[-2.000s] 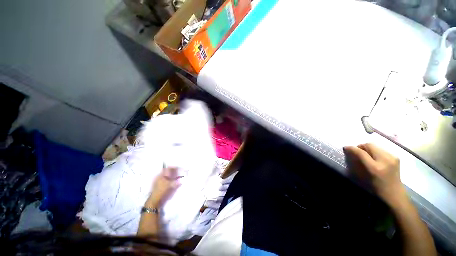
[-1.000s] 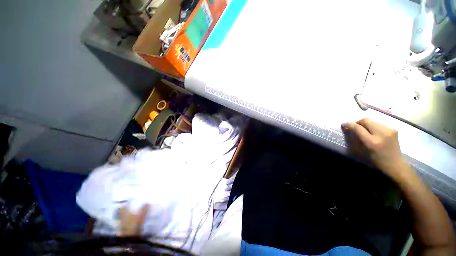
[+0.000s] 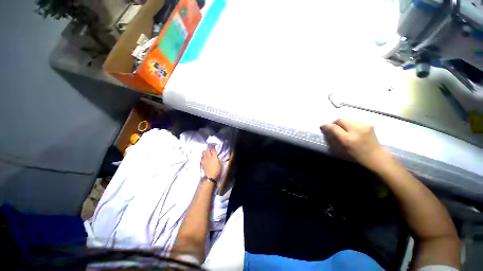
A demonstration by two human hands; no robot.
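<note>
White to pale lilac garments (image 3: 153,185) lie in a large heap low at the left, below the table's end. My left hand (image 3: 211,163) is on the upper right part of the heap, with its fingertips partly hidden among the folds; whether they pinch the cloth cannot be told. My right hand (image 3: 349,138) rests on the front edge of the white table (image 3: 275,69), fingers curled, with no cloth seen in it. The sewing machine head (image 3: 442,32) stands at the upper right, its needle area partly lost in glare.
A ruled strip (image 3: 254,120) runs along the table's front edge. An orange cardboard box (image 3: 159,66) stands at the table's left end. A lower box with yellow rolls (image 3: 143,126) is beside the heap. Snips (image 3: 454,101) and a yellow block (image 3: 476,122) lie on the machine bed. Blue cloth (image 3: 42,233) is at far left.
My left hand has moved from the heap's lower part to its upper right. The garments now lie spread in long folds, covering the pink cloth. The view has shifted right; my right hand stays at the edge.
</note>
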